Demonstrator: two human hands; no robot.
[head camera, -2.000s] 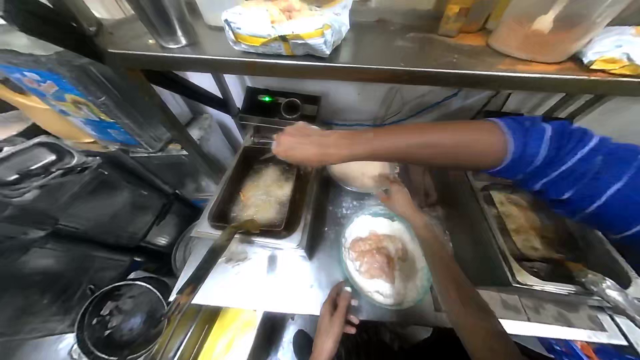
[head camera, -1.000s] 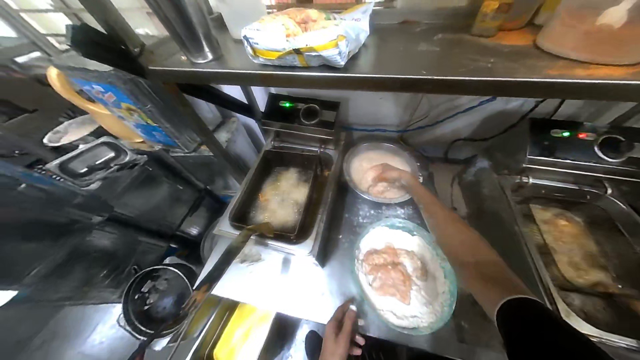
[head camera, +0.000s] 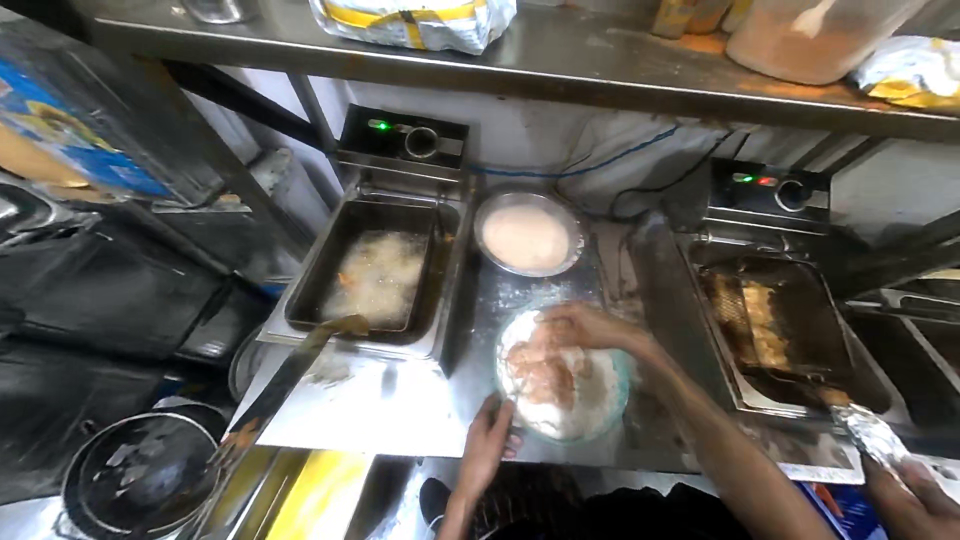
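Observation:
A glass bowl (head camera: 616, 401) of white flour stands on the steel counter, with pieces of raw meat (head camera: 544, 379) lying in the flour. My right hand (head camera: 574, 328) reaches in from the right, its fingers on the meat; whether they grip a piece cannot be told. At the bowl's lower left rim is my left hand (head camera: 491, 433), its fingers beside or against the glass. Behind the bowl stands a round metal bowl (head camera: 527, 234) of pale batter or liquid. Food bubbles in the left deep fryer's basket (head camera: 379, 277).
Browned food sits in the right fryer's basket (head camera: 772, 315); a co-worker's hand (head camera: 911, 491) is at its foil-wrapped handle (head camera: 870, 435). The left basket's long handle (head camera: 285, 382) juts over the counter edge. A steel shelf (head camera: 600, 82) crosses above. A black pan (head camera: 142, 472) stands lower left.
My right hand has moved from the metal bowl of pale liquid to the meat in the flour bowl. The blue-sleeved arm that crossed the left fryer two seconds ago is gone from there.

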